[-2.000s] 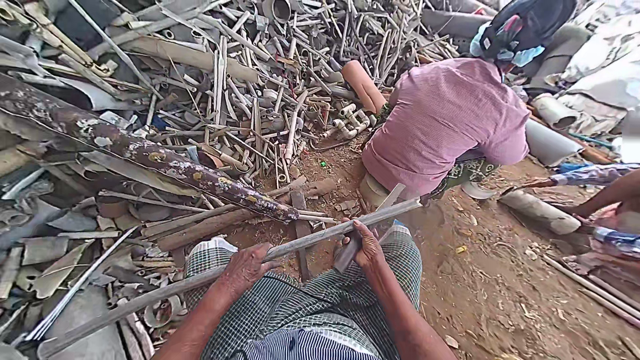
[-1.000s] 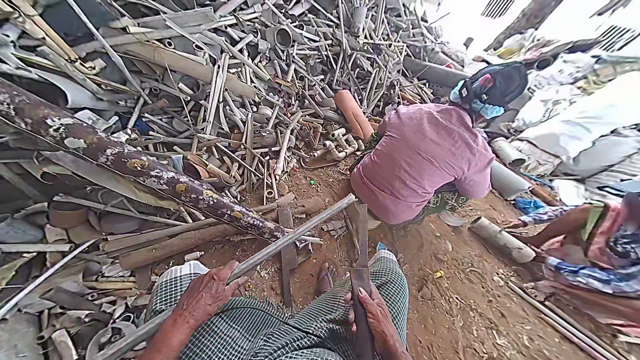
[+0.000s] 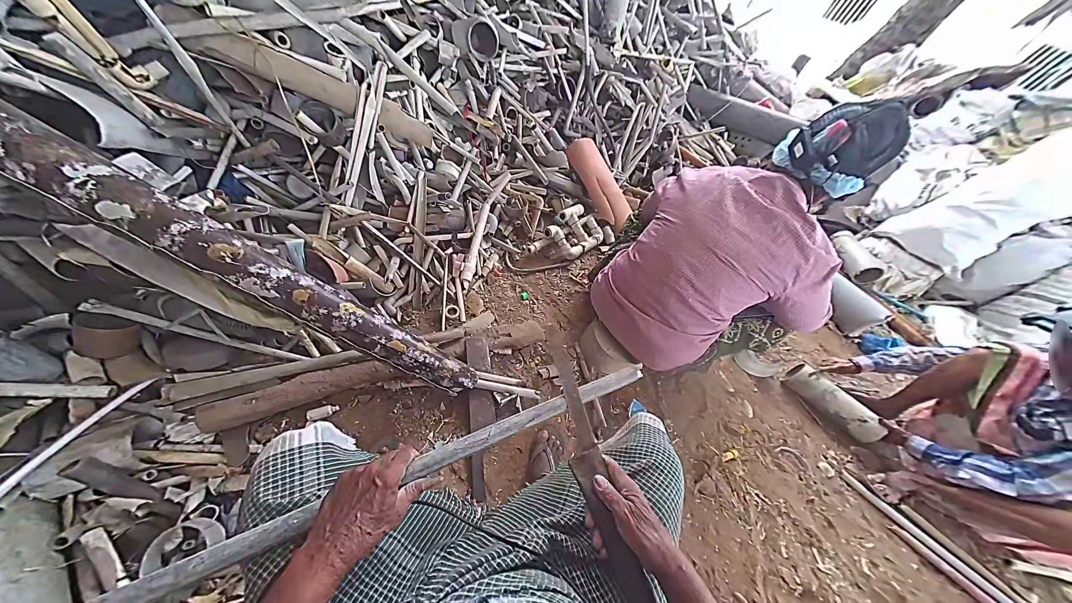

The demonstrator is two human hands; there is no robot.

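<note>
My left hand is closed around a long grey plastic pipe, which slants from the lower left up to the right across my lap. My right hand grips the dark handle of a long-bladed knife. The blade points up and lies at or just over the pipe, near its far end; whether they touch I cannot tell. Beneath them is my green checked cloth. A flat dark bar lies on the ground between my knees.
A large heap of scrap pipes fills the left and back. A mottled pole slants in from the left. A person in a pink shirt crouches ahead. Another person's arm is at the right, by a wide pipe.
Two seconds ago my right hand was at the pipe with the knife; it is now lower, at the handle, with the blade pointing up. My left hand still holds the pipe.
</note>
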